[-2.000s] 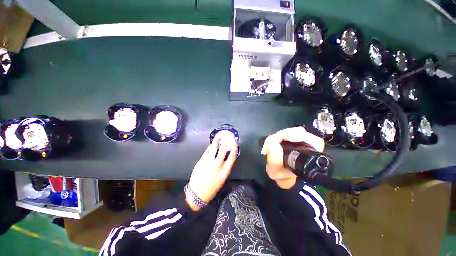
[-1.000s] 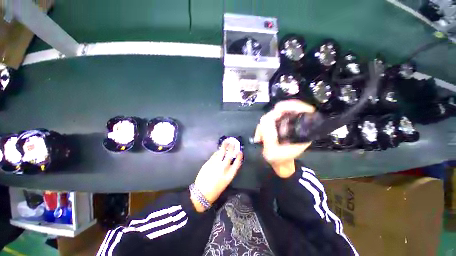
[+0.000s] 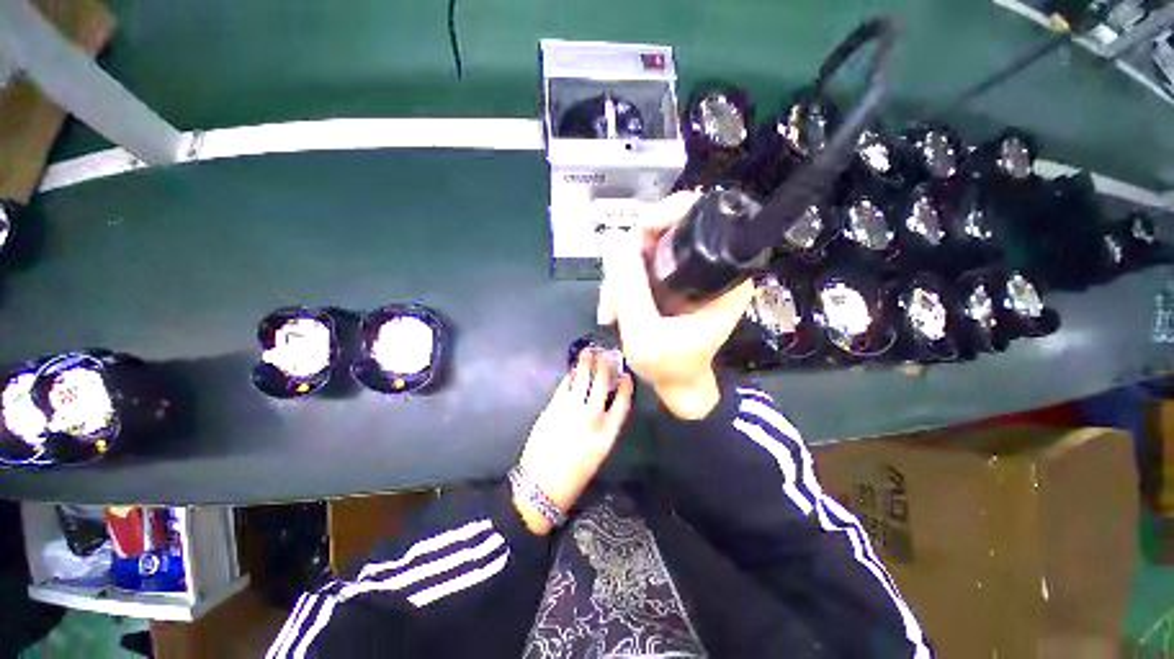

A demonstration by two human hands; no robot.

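Observation:
My left hand rests its fingers on a small round black unit on the bench; the fingers hide most of it. My right hand is closed around the black electric screwdriver, beyond and right of that unit, at the front of the screw feeder. The screwdriver's tip is hidden by the hand, so I cannot tell if it touches the feeder tray. The black cable rises from the screwdriver's end and loops to the upper right.
Two round units stand left of my left hand, others at the far left. Several rows of units stand at right. A parts bin is below the bench edge at left, a cardboard carton at lower right.
My right hand has moved up and left with the screwdriver to the feeder's front, and the cable has swung upward. My left hand stays on the unit. The view has shifted slightly.

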